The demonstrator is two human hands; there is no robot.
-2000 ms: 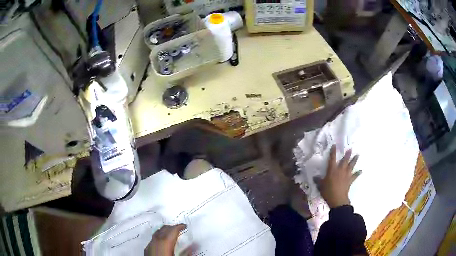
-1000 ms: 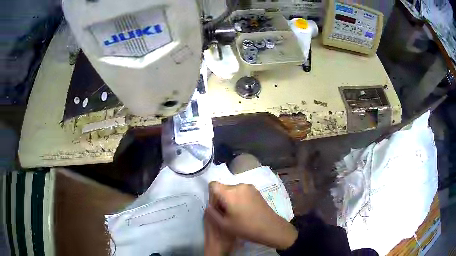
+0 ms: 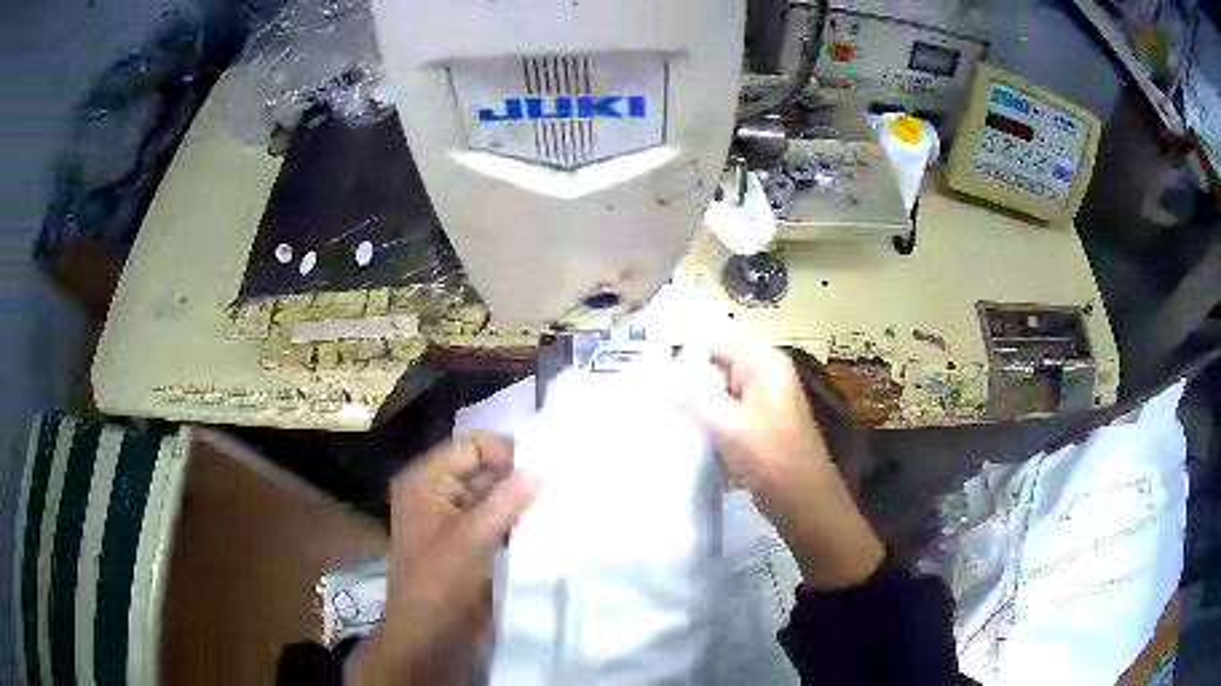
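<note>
A white garment panel [image 3: 609,523] lies over the machine arm, its far end under the off-white JUKI machine head [image 3: 569,188]. The panel is bright and partly blurred, and the stitch point is not clear. My left hand [image 3: 455,529] grips the panel's left edge between thumb and fingers. My right hand [image 3: 770,422] holds the panel's right edge near the small metal clamp parts [image 3: 616,351] under the head. The panel covers most of the machine arm.
The panel stack [image 3: 1091,536] is at the right. On the machine table [image 3: 937,295] are a parts tray [image 3: 844,201], a round metal disc [image 3: 754,279], a white bottle with yellow top [image 3: 908,150] and an operation panel [image 3: 1024,145]. White oval pieces [image 3: 308,261] lie on a dark mat at left.
My hands have moved apart and up toward the machine head. The panel has been raised from below the arm onto it, reaching under the head. The view has shifted left.
</note>
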